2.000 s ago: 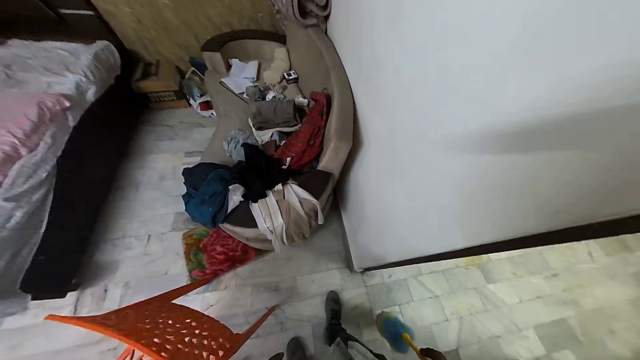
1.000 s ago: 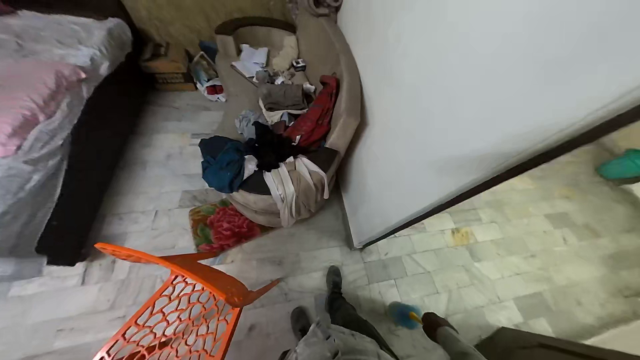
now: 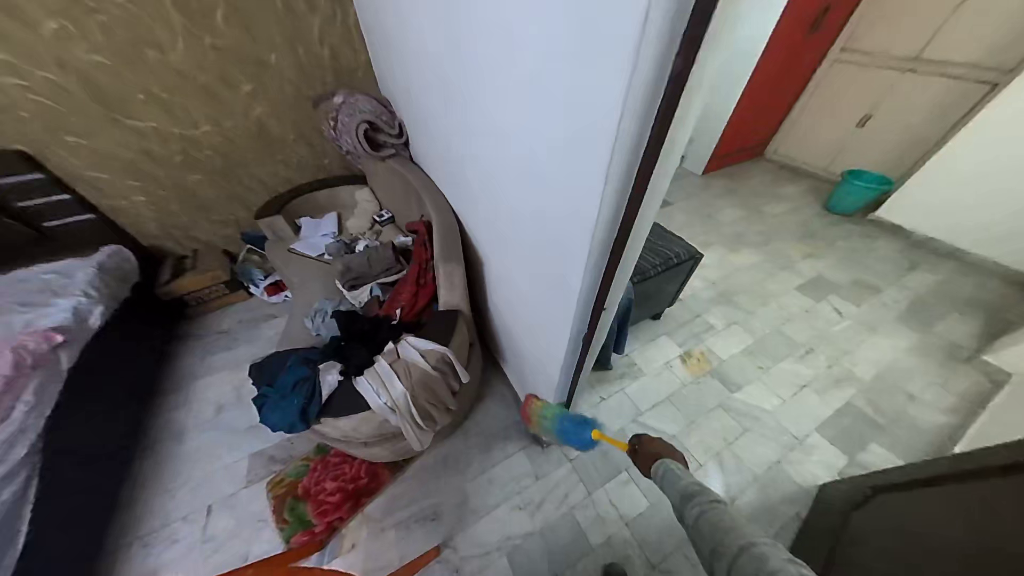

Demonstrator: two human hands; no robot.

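My right hand (image 3: 656,455), at the end of a grey sleeve, is closed around the yellow handle of a multicoloured feather-style duster (image 3: 570,426). The duster points left, its red and green tip at the lower corner of the white wall (image 3: 512,200), beside the dark door frame (image 3: 640,192). Whether the tip touches the wall cannot be told. My left hand is out of the picture.
A curved beige sofa (image 3: 472,368) piled with clothes stands left of the wall, with a floral mat (image 3: 332,492) before it. An orange chair (image 3: 416,562) shows at the bottom edge. A dark door (image 3: 920,520) is at lower right; a green bucket (image 3: 858,192) stands beyond the doorway.
The duster, earlier low near my feet, is now held out at the foot of the wall corner. The view has swung up and to the right, showing the room beyond the doorway.
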